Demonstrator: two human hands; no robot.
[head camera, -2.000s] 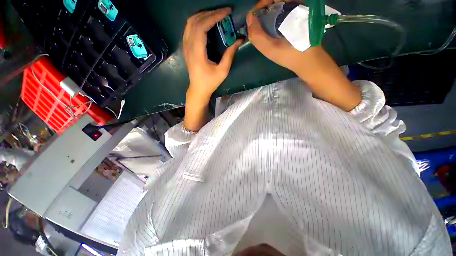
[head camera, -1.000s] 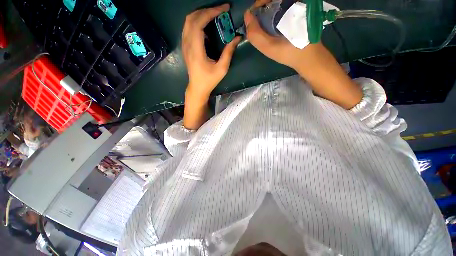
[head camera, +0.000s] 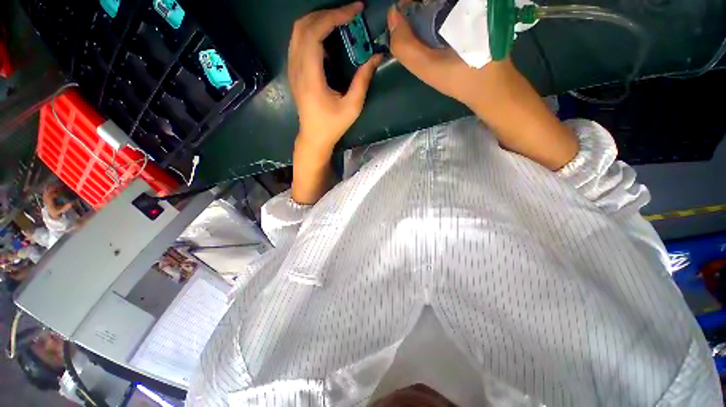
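My left hand (head camera: 325, 83) holds a small device housing (head camera: 356, 40) between thumb and fingers at the top of the view, its turquoise face showing and its sides dark. My right hand (head camera: 426, 60) is wrapped around a dispensing syringe (head camera: 427, 17), partly cut off by the top edge. The syringe's front end points at the housing's right side; whether the tip touches is too small to tell. A white wrap (head camera: 466, 33) and a green barrel cap (head camera: 501, 30) are at the syringe's rear, with a clear air hose (head camera: 585, 13) running right.
A black blister tray (head camera: 151, 75) with turquoise pieces lies left on the dark green mat (head camera: 255, 131). A red crate (head camera: 83, 151) and a grey machine (head camera: 87, 262) stand at left. Blue bins (head camera: 688, 266) and a yellow floor line (head camera: 685, 215) are at right. Part of a person (head camera: 57, 208) shows far left.
The housing, my right hand and the syringe have shifted slightly up in the view. The housing looks a little more tilted. Both grips stay the same. The person at far left has moved.
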